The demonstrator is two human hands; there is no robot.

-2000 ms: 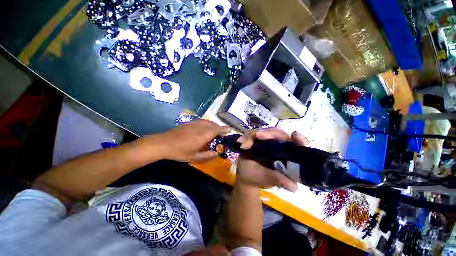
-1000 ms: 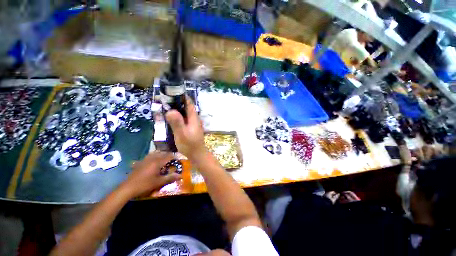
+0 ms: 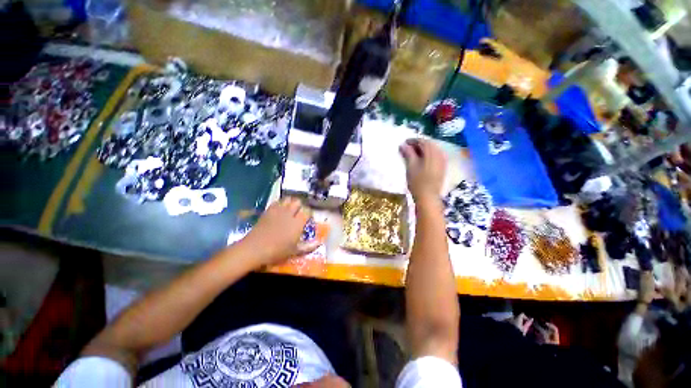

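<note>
My left hand point(image 3: 282, 230) is over the orange pad point(image 3: 318, 250) at the bench's front edge, its fingers closed on a small dark ring-shaped workpiece point(image 3: 308, 229), partly hidden by them. My right hand point(image 3: 424, 168) is raised above the white area, behind and right of the parts tray, with fingers curled; whether it holds anything is not visible. The electric screwdriver point(image 3: 350, 106) hangs tilted, free of both hands, its lower end over the near end of the grey-white screw feeder point(image 3: 297, 168). The tray holds gold-coloured parts point(image 3: 374, 221).
A heap of silver plates point(image 3: 178, 144) lies on green at left. Black-and-silver parts point(image 3: 467, 206), red parts point(image 3: 503, 239), copper-orange parts point(image 3: 554, 246) and a blue bin point(image 3: 508, 163) are at right. Cardboard boxes point(image 3: 235, 49) stand behind. Another person's hand point(image 3: 646, 286) is at far right.
My right hand has let go of the screwdriver and moved right, behind the gold parts tray. The screwdriver now hangs tilted. My left hand still holds the ring-shaped workpiece. The camera view has shifted.
</note>
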